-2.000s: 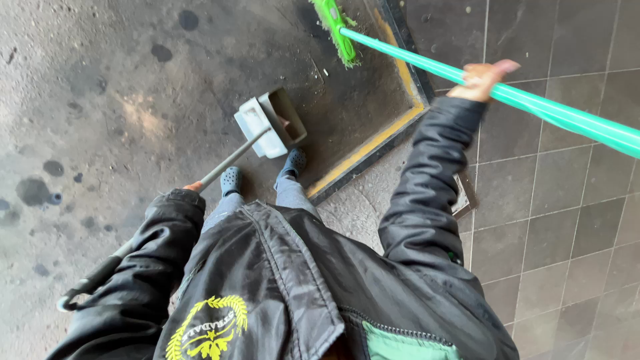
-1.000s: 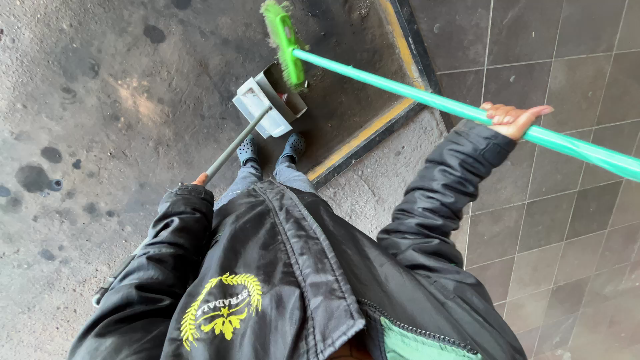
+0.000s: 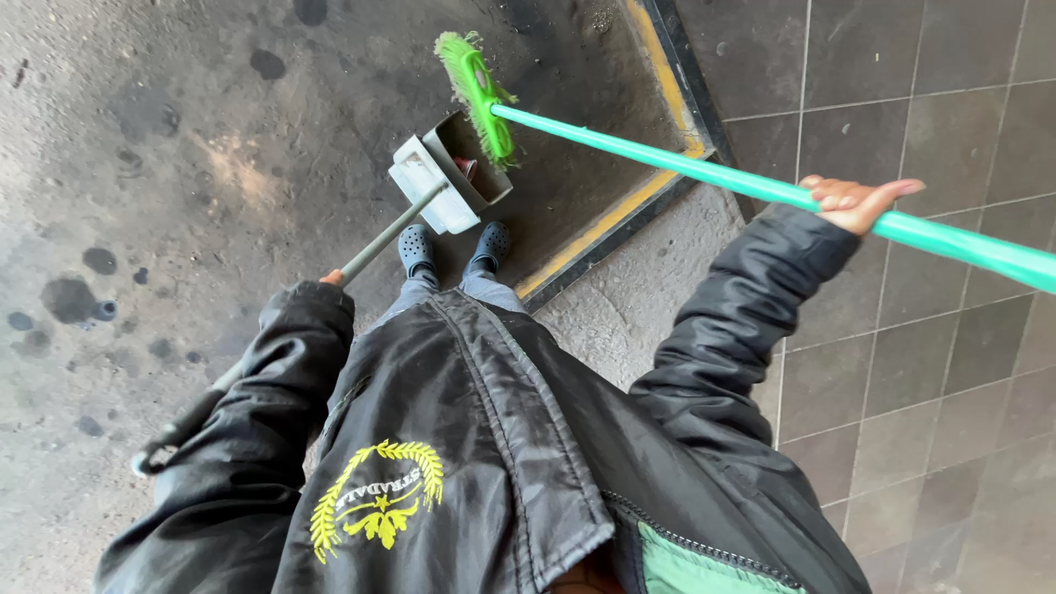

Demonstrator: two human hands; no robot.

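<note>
My left hand, mostly hidden by the jacket sleeve, grips the grey handle of a long-handled dustpan. The pan is on the dark floor just beyond my feet, with a small reddish piece of litter inside. My right hand holds the turquoise pole of a broom, thumb pointing outward. The broom's green head with frayed bristles is over or beside the open mouth of the dustpan; whether it touches the pan I cannot tell.
A yellow line with a dark metal edge forms a corner right of my feet. Beyond it lie rough grey concrete and dark square tiles. Stained concrete is at the left. My grey clogs stand close behind the dustpan.
Two seconds ago the broom head was farther off, beyond the dustpan; it has come in to the pan's mouth. My right hand has moved outward with the pole. My left hand keeps its hold.
</note>
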